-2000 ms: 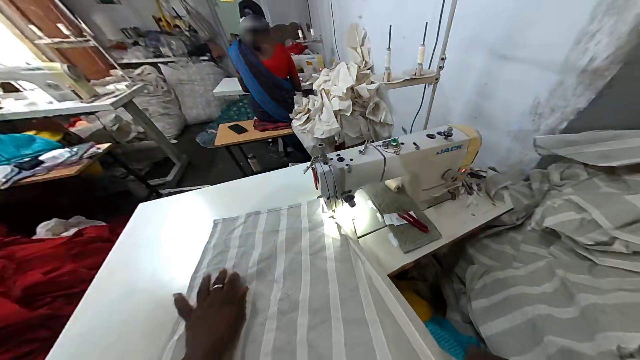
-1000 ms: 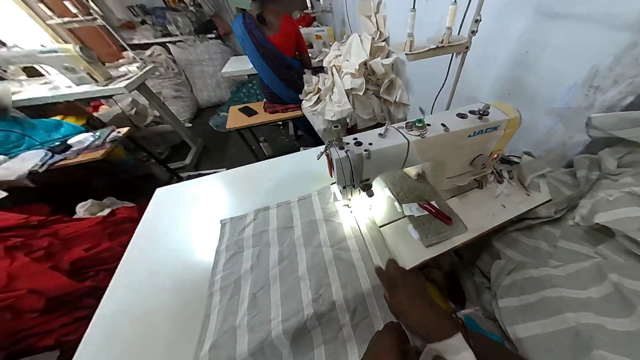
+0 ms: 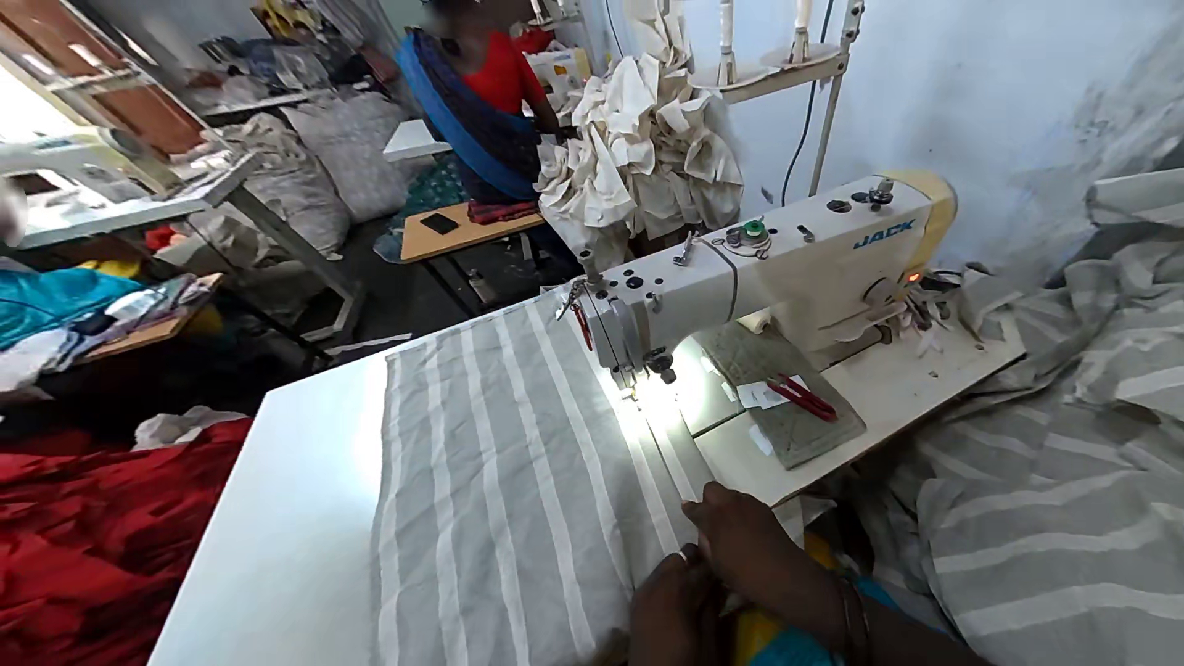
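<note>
A grey fabric with white stripes (image 3: 499,481) lies on the white sewing table (image 3: 277,518), its right edge passing under the presser foot of a lit Jack sewing machine (image 3: 777,259). My left hand (image 3: 671,601), at the bottom, has its fingers closed on the fabric's right edge. Just above and to the right, my right hand (image 3: 745,536) pinches the same edge between thumb and fingers. Red thread snips (image 3: 803,398) lie on a grey folded pad (image 3: 786,393) on the machine bed, right of the needle.
More striped fabric (image 3: 1064,518) is heaped at the right. Red cloth (image 3: 102,536) fills the lower left. Behind the machine are a pile of cream fabric (image 3: 647,148) and thread stands. A person (image 3: 490,111) stands beyond a small wooden table (image 3: 462,231) with a phone (image 3: 439,223).
My left hand has left the middle of the fabric and is now at its right edge beside my right hand. The striped fabric has moved farther back past the needle.
</note>
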